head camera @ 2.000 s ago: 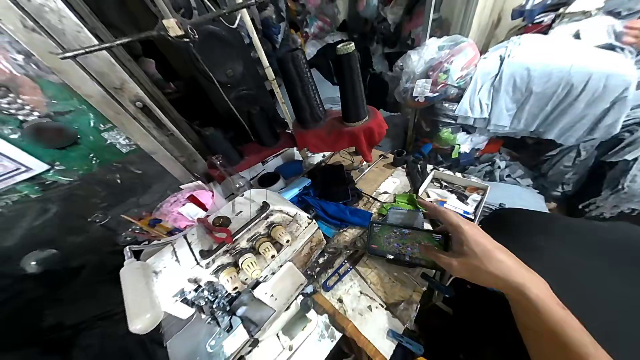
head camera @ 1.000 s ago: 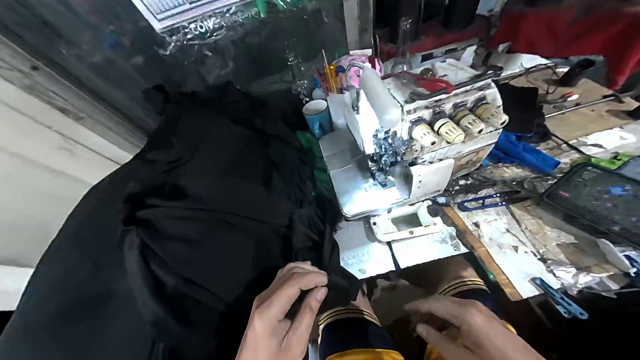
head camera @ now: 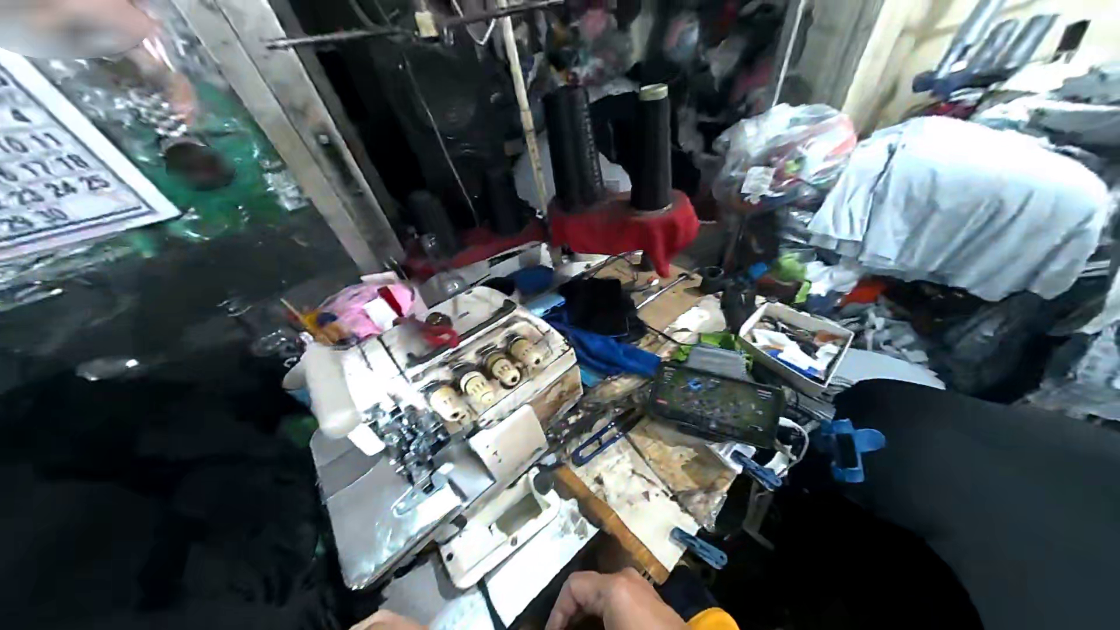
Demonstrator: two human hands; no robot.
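At the bottom edge, my right hand (head camera: pixel 615 600) shows with bent fingers, just below the wooden strip (head camera: pixel 612 522) on the table's edge; its fingertips are cut off by the frame. Only a small part of my left hand (head camera: pixel 388 621) is visible, left of it, near the white machine cover (head camera: pixel 503 529). Whether either hand holds anything cannot be seen. Ahead stands a white overlock sewing machine (head camera: pixel 516 398) with several tension dials (head camera: pixel 503 367) and a metal needle area (head camera: pixel 411 442). Black fabric (head camera: pixel 149 499) lies at the left.
Right of the machine lie a phone-like device (head camera: pixel 717 403), blue thread snips (head camera: pixel 604 439), blue clips (head camera: pixel 699 548) and a box of small items (head camera: pixel 796 346). Black thread cones (head camera: pixel 652 149) stand behind on red cloth (head camera: pixel 623 226). Grey garments (head camera: pixel 967 206) are piled at the far right.
The view has swung up and right since one second ago. Two seconds ago a hand was at the phone-like device; now that device lies with no hand on it.
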